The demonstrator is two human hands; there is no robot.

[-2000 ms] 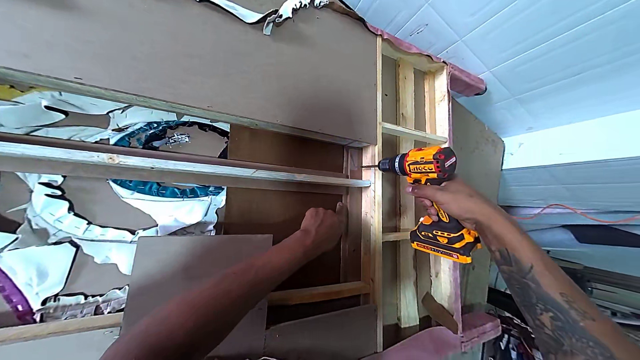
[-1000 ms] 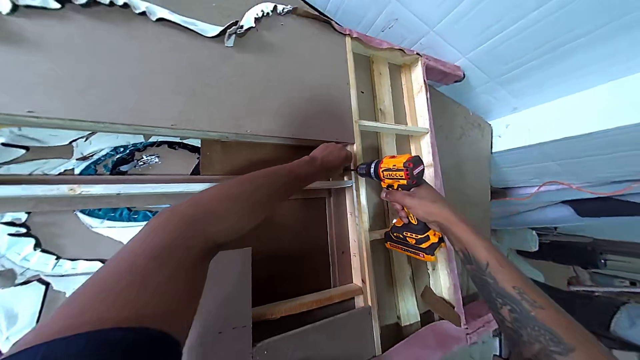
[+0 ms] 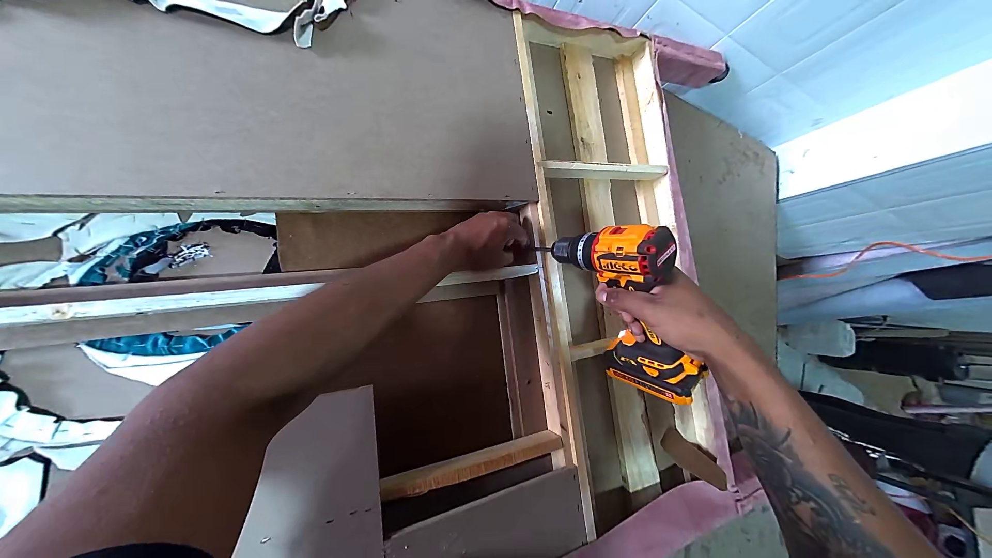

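Note:
My right hand (image 3: 655, 310) is closed round the handle of an orange and black INGCO cordless drill (image 3: 632, 252), held over the end section of a wooden frame. The drill's bit points left and meets the long upright rail (image 3: 552, 310) of that frame. On the other side of the rail, my left hand (image 3: 490, 239) rests with bent fingers in the corner by the brown fiberboard panel (image 3: 271, 101). Whether its fingers hold anything is hidden. Below it, a long wooden slat (image 3: 496, 275) ends near the rail.
Crosspieces (image 3: 604, 170) divide the end section, which pink fabric (image 3: 690, 62) edges. A lower wooden brace (image 3: 473, 465) and a cut board (image 3: 322, 473) lie below my left forearm. White and teal fabric (image 3: 167, 345) shows at left. An orange cord (image 3: 891, 246) runs at far right.
My left hand has moved up from below the slat to the corner above it, beside the rail. The drill stays in my right hand with its tip at the rail.

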